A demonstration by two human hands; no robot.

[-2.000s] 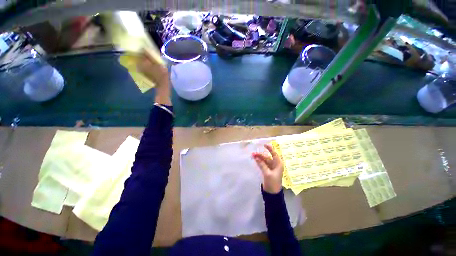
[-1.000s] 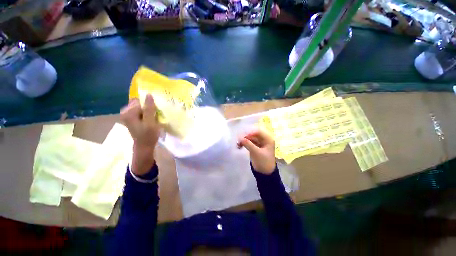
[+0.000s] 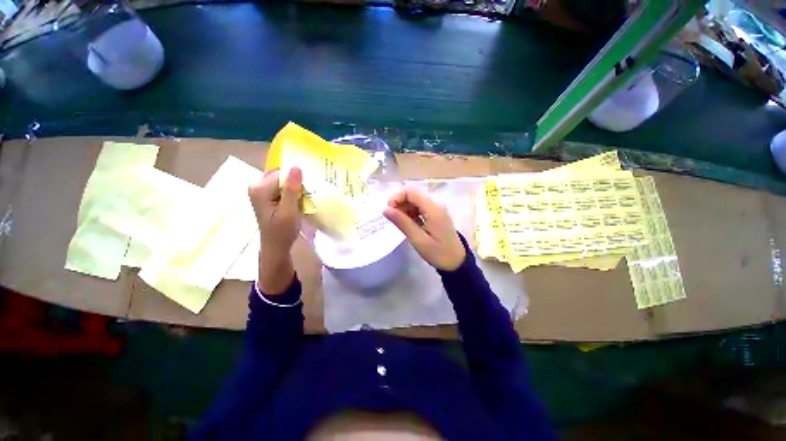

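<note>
My left hand (image 3: 277, 211) holds a bent yellow label sheet (image 3: 332, 168) with small dark print. The sheet hangs in front of a clear-topped housing (image 3: 375, 263) with a white lower part, which lies on the whitish mat (image 3: 457, 297). The sheet hides part of the housing. My right hand (image 3: 431, 228) is at the housing's right side, thumb and forefinger together at its white part. Small dark print shows on the white beside those fingertips. Whether a label is between the fingertips is too small to tell.
A stock of printed yellow sheets (image 3: 569, 215) lies right, with a paler narrow strip (image 3: 657, 267) at its edge. Blank pale sheets (image 3: 185, 237) lie left on the brown cardboard (image 3: 52, 207). Beyond are the green conveyor (image 3: 345, 69) with housings (image 3: 125, 53) and a slanted green post (image 3: 603, 77).
The left hand came back from over the belt with the sheet, and a housing is now on the mat. The right hand has moved to the housing's white part. The camera view has tilted down.
</note>
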